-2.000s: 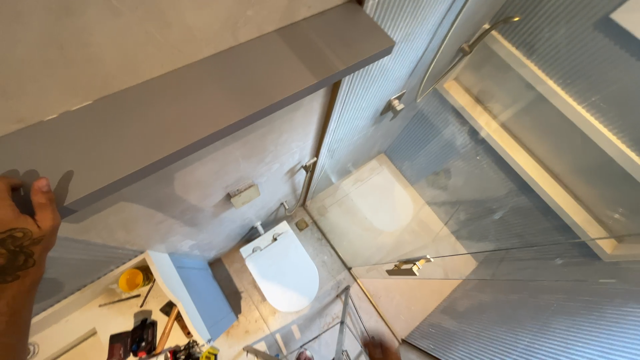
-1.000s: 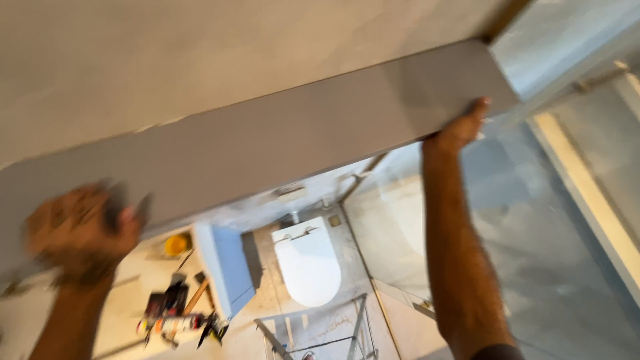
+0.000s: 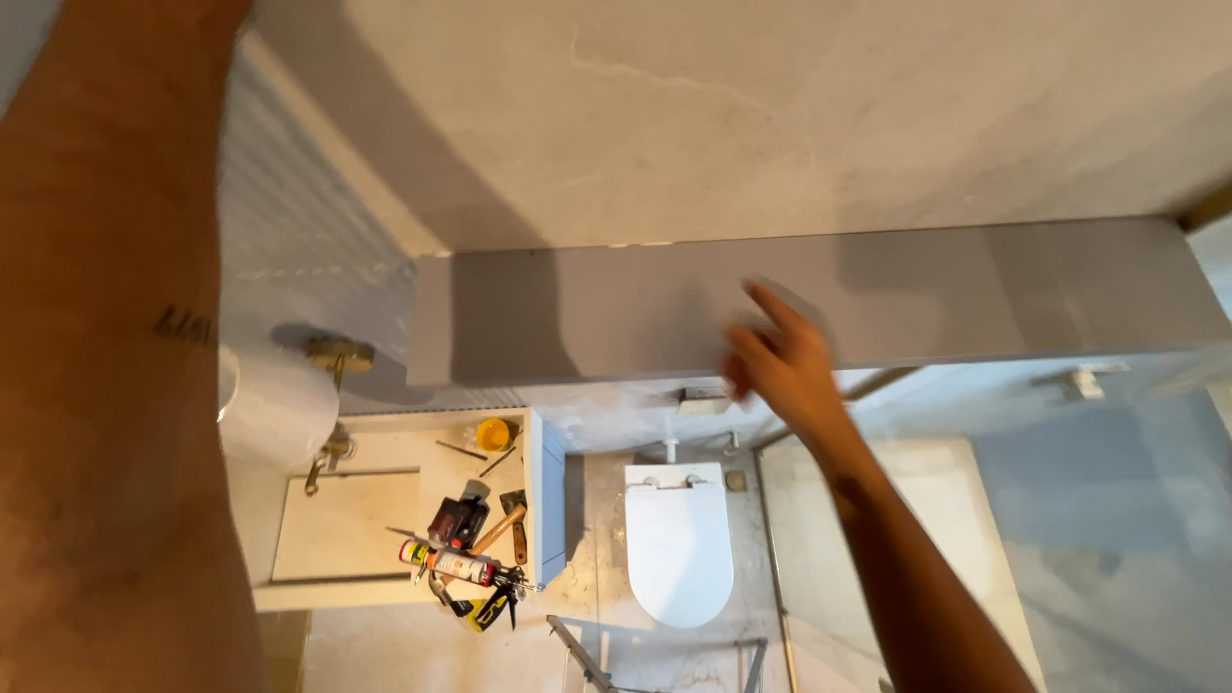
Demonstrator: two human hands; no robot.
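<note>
A long grey shelf board (image 3: 654, 308) runs along the beige wall, high above the bathroom floor. My right hand (image 3: 775, 361) is over the board's front edge, forefinger stretched out and the other fingers partly curled, blurred and holding nothing. Whether it touches the board I cannot tell. My left forearm (image 3: 115, 366) fills the left side and reaches up; its hand is outside the frame. Below on the vanity counter (image 3: 366, 443) lie a caulking gun with a sealant cartridge (image 3: 448, 561), a wood-handled hammer (image 3: 500, 529), a putty knife (image 3: 520, 541) and a yellow tape roll or cup (image 3: 493, 435).
A white toilet (image 3: 679, 549) stands far below the board. Beside it are the metal frame of a stepladder (image 3: 577, 654) and a glass shower enclosure (image 3: 895, 539). A wall lamp with a white shade (image 3: 279, 404) and brass mount is at the left, near my forearm.
My left hand was on the board's left part and has gone up out of view. My right hand has left the board's right end and moved left along it. The view has shifted left.
</note>
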